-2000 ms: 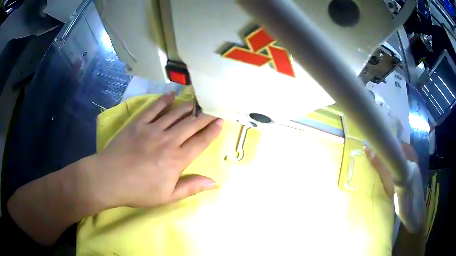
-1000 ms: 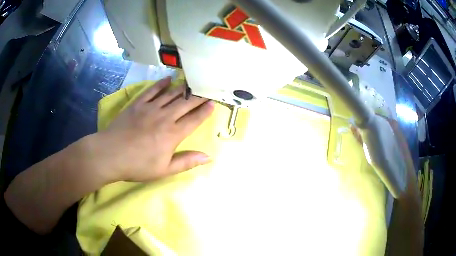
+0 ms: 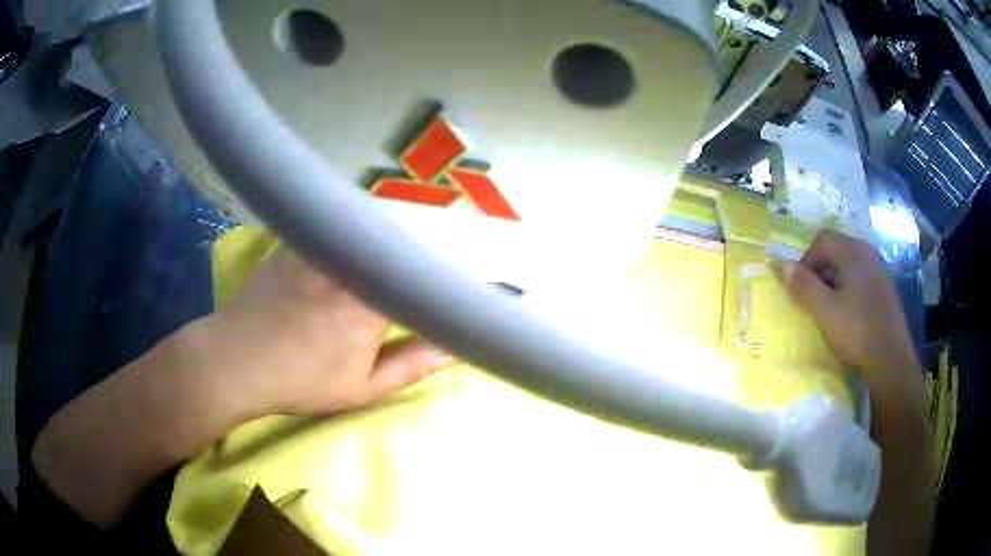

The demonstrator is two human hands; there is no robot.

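A yellow bag body (image 3: 326, 467) lies spread under the white machine head, its middle washed out by glare. My left hand (image 3: 293, 337) lies palm down on its left part, thumb apart; the fingertips are hidden behind the lamp arm and machine head. My right hand (image 3: 853, 293) is at the upper right, fingers bent, with fingertips beside the handle guide (image 3: 747, 310) on the yellow clamp frame (image 3: 744, 217). Whether it pinches anything is unclear. A brown patch (image 3: 261, 527) shows at the bag's lower left.
The machine head (image 3: 609, 163) fills the upper middle. The white LED lamp (image 3: 831, 467) crosses in front of it, its end over the bag's right part. The metal feed carriage (image 3: 793, 87) is behind. A yellow strap bundle (image 3: 941, 407) is at far right, a grey control panel (image 3: 948, 152) above.
The view has shifted, and the lamp arm and machine head now cover more of the middle. My right hand, earlier mostly behind the lamp, now shows with bent fingers by the clamp. My left hand stays on the bag.
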